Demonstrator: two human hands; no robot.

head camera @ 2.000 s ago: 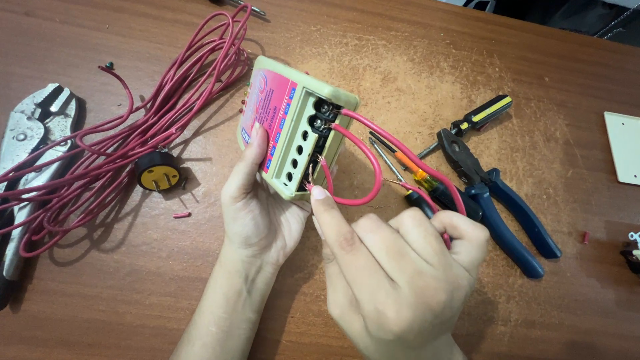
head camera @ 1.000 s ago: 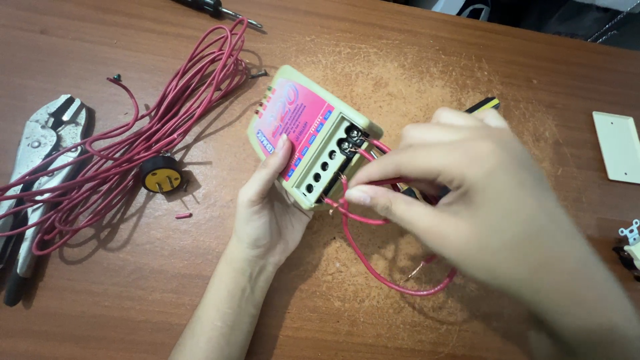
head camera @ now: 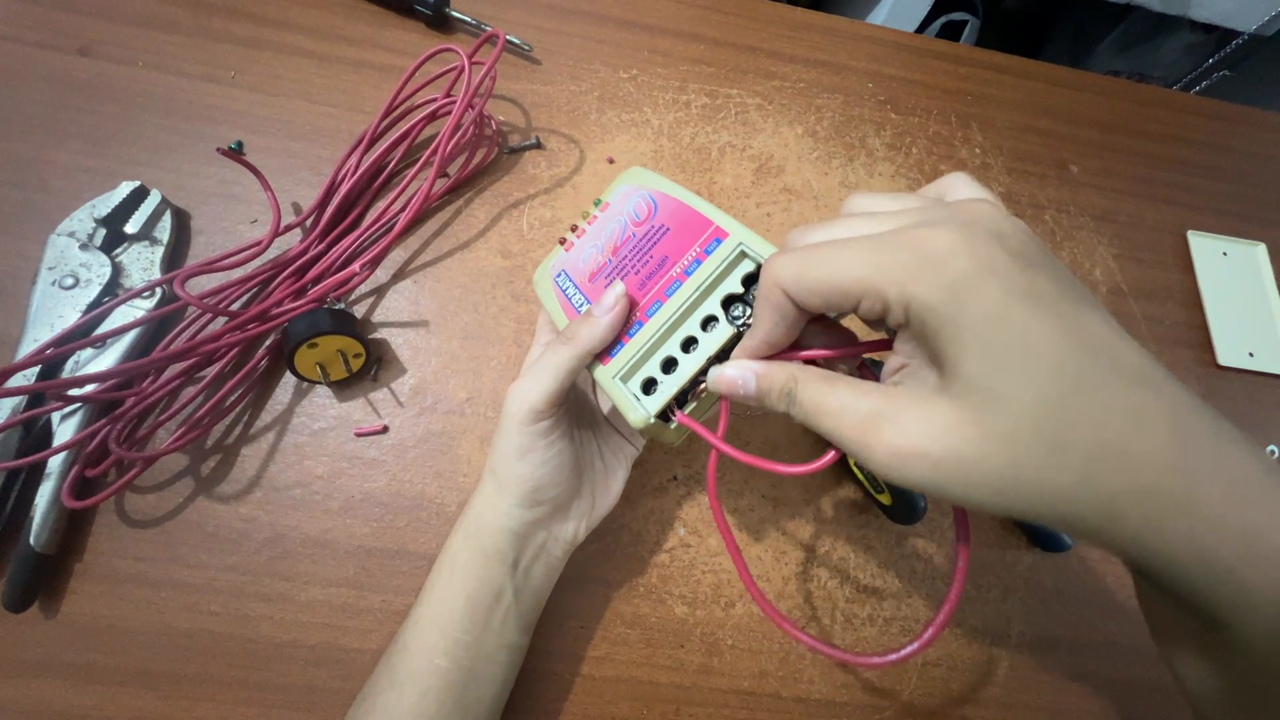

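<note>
My left hand (head camera: 565, 430) holds a beige voltage protector box (head camera: 625, 260) with a pink label that bears writing, thumb on its face. A row of round holes and a terminal strip run along its right side. My right hand (head camera: 900, 330) pinches a red wire at the terminals between thumb and forefinger; its fingertips hide the wire's end. One red wire (head camera: 770, 466) enters the lowest terminal, and another red wire (head camera: 740, 570) loops down over the table. A screw terminal (head camera: 738, 312) shows beside my right forefinger.
At left lie a coil of red wire (head camera: 370, 240), silver locking pliers (head camera: 85, 290) and a black and yellow plug (head camera: 328, 346). A screwdriver (head camera: 490, 30) lies at the top, a beige cover plate (head camera: 1237, 300) at right. Partly hidden under my right arm is a yellow and black handle (head camera: 885, 490).
My right hand has moved from the box's lower corner up along the terminals and now pinches a wire there. The box has turned somewhat in my left hand. A wire loop now hangs lower.
</note>
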